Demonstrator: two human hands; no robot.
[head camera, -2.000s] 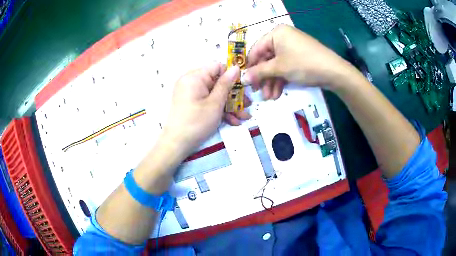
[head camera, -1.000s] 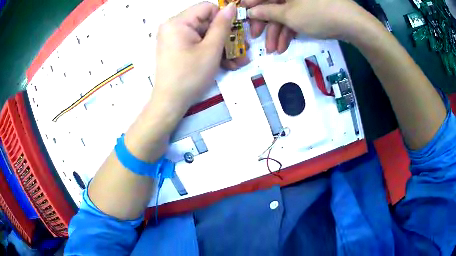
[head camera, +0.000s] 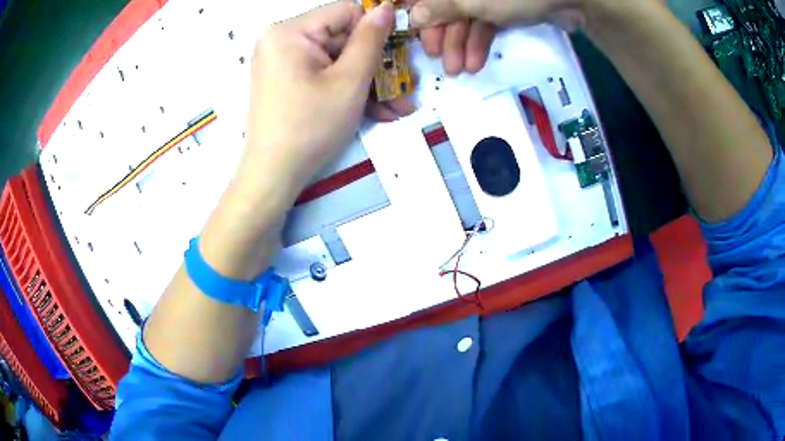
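Observation:
My left hand (head camera: 314, 90) wears a blue wrist strap (head camera: 225, 280) and grips a narrow yellow board (head camera: 394, 79) at the top edge, above the white back panel (head camera: 430, 276). The board's upper end is cut off by the picture's edge. My right hand (head camera: 469, 30) is at the board's upper right side, thumb and forefinger together at a small white part (head camera: 401, 21); the other fingers are curled. Whether that part is a connector or plug I cannot tell.
A multicolour wire harness (head camera: 155, 158) lies on the panel's left. A black oval (head camera: 495, 166), thin looped wires (head camera: 465, 267) and a green board (head camera: 587, 148) with red ribbon (head camera: 544, 126) are on the right. Red foam (head camera: 551, 276) edges the panel. A red bin (head camera: 56, 297) stands left.
Both hands and the yellow board have shifted to the picture's top edge as the view moved. My right fingers have moved to the white part on the board. The board stays in my left hand.

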